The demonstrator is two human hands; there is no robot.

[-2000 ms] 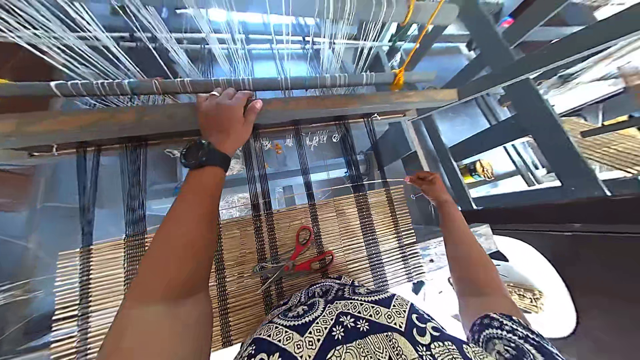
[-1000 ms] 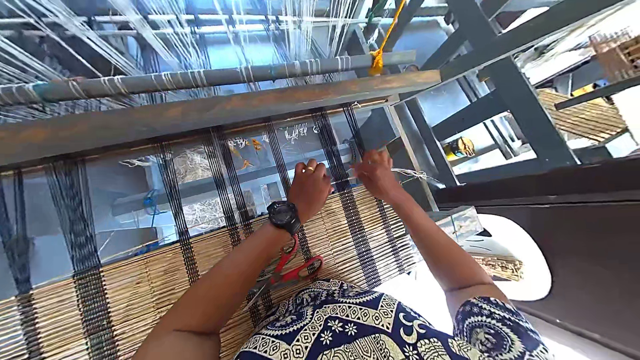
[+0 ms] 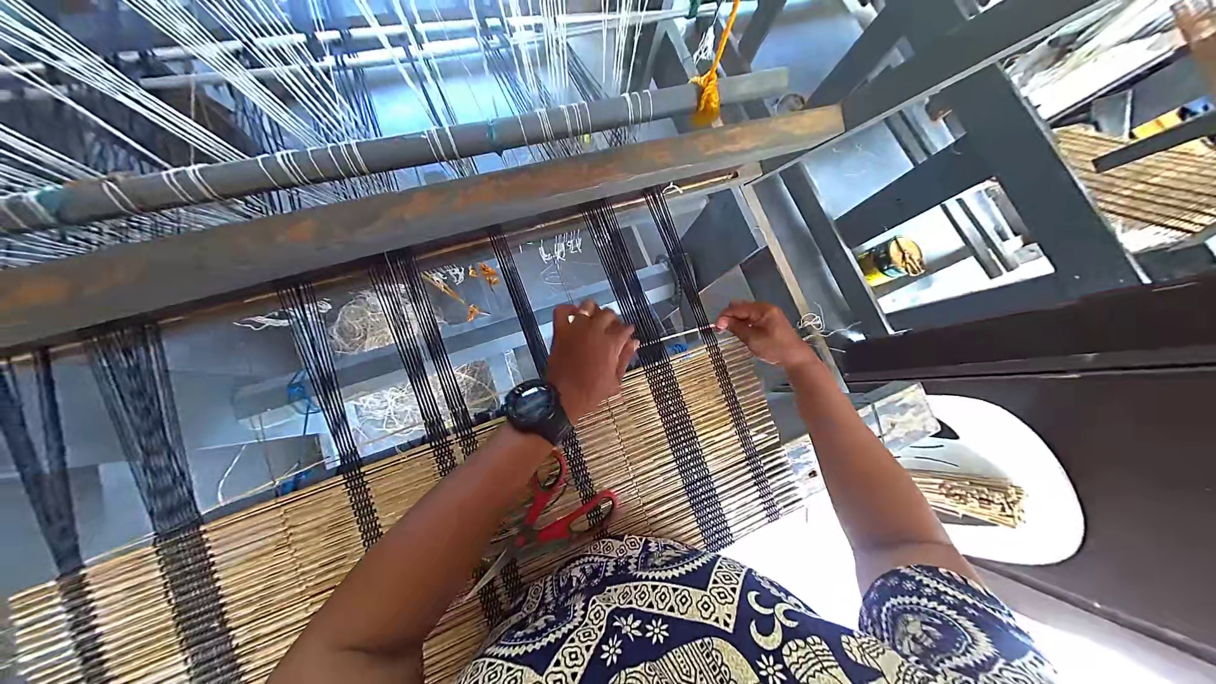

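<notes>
A thin pale strand lies across the dark warp bands of a floor loom, just above the woven mat of tan stalks. My right hand pinches its right end between thumb and fingertips. My left hand, with a black watch on the wrist, is at the strand's left part, fingers bent; its grip is partly hidden. Red-handled scissors lie on the mat below my left forearm, their blades partly covered.
A wooden beam crosses above my hands, with a grey rod and white threads behind it. An orange cord hangs from the rod. At the right stand the loom's grey frame posts, a yellow can and a white container holding stalks.
My left hand has come off the beam, where it rested two seconds ago, and down to the strand. My right hand was close beside it a second ago and is now farther right.
</notes>
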